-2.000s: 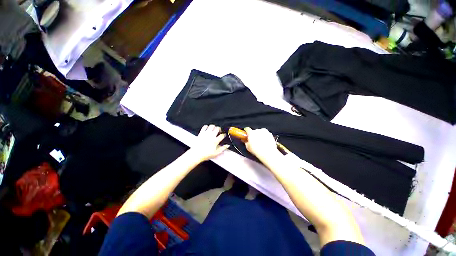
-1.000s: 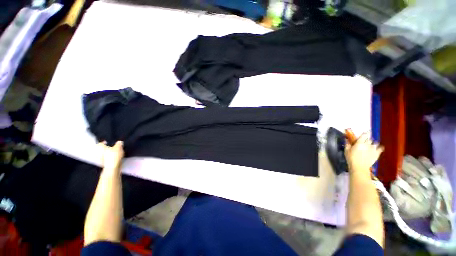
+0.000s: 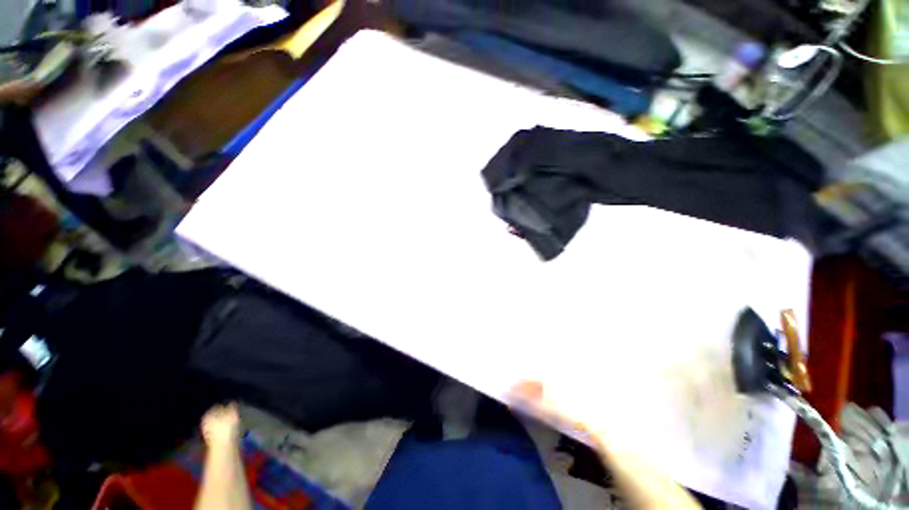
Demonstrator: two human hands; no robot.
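Observation:
The steam iron stands tilted up at the table's right end, with its orange-brown handle to the right and no hand on it. My right hand is blurred at the table's near edge, with no cloth visible in it. My left hand is small and blurred, off the table beside the black pile; its fingers and any hold on cloth cannot be made out. A pair of black trousers lies along the far side of the white pressing table, its bunched waist end to the left.
The white steam hose runs down from the iron at the right. Black cloth lies below the table's near left edge. A red plastic crate is at the lower left. White cloth lies beyond the far left corner, and a red surface stands right of the table.
The front trousers have gone from the tabletop. My right hand has let go of the iron and moved left to the near edge. My left hand has moved down off the table.

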